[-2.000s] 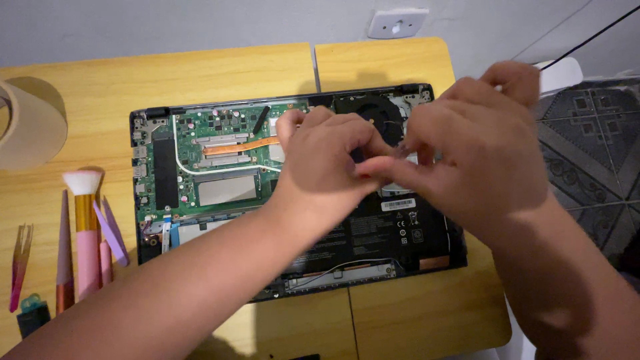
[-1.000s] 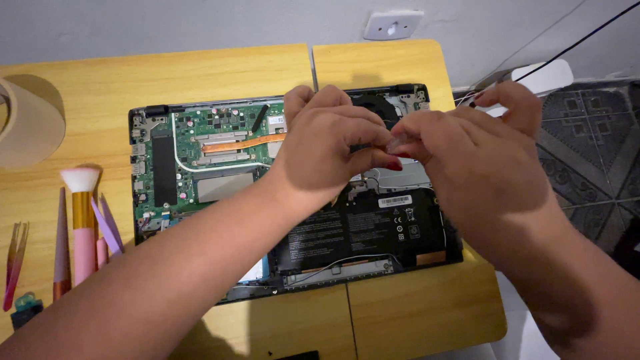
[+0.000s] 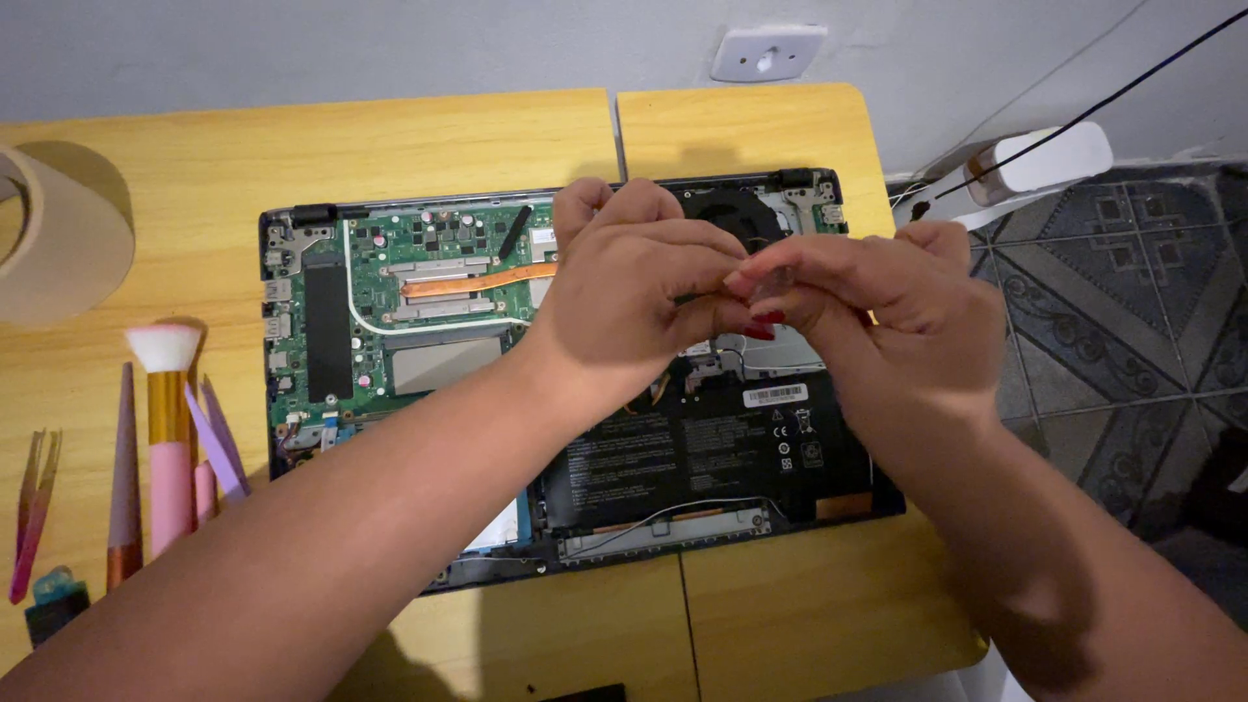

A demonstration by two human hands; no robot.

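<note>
An opened laptop point(image 3: 448, 361) lies on the wooden table, showing its green circuit board point(image 3: 429, 234), copper heat pipe point(image 3: 487, 281), black battery point(image 3: 702, 448) and black cooling fan point(image 3: 736, 210). Above its right half, my left hand point(image 3: 643, 273) and my right hand point(image 3: 877, 302) meet at the fingertips. Between the thumb and forefinger of my right hand is a small clear piece point(image 3: 775, 285), too small to name. My left fingertips pinch close beside it; whether they grip the same piece is not plain. My left hand hides part of the board and the heat pipe.
A makeup-type brush point(image 3: 171, 439), pink tweezers point(image 3: 37, 517) and purple tweezers point(image 3: 219, 444) lie left of the laptop. Behind them stands a beige roll point(image 3: 78, 244). A wall socket point(image 3: 770, 54) is behind the table; a white device point(image 3: 1043, 166) and a black cable point(image 3: 1102, 102) are at the right.
Both hands stay together above the laptop. The fan shows more than it did a second ago, and the fingers have shifted slightly against each other.
</note>
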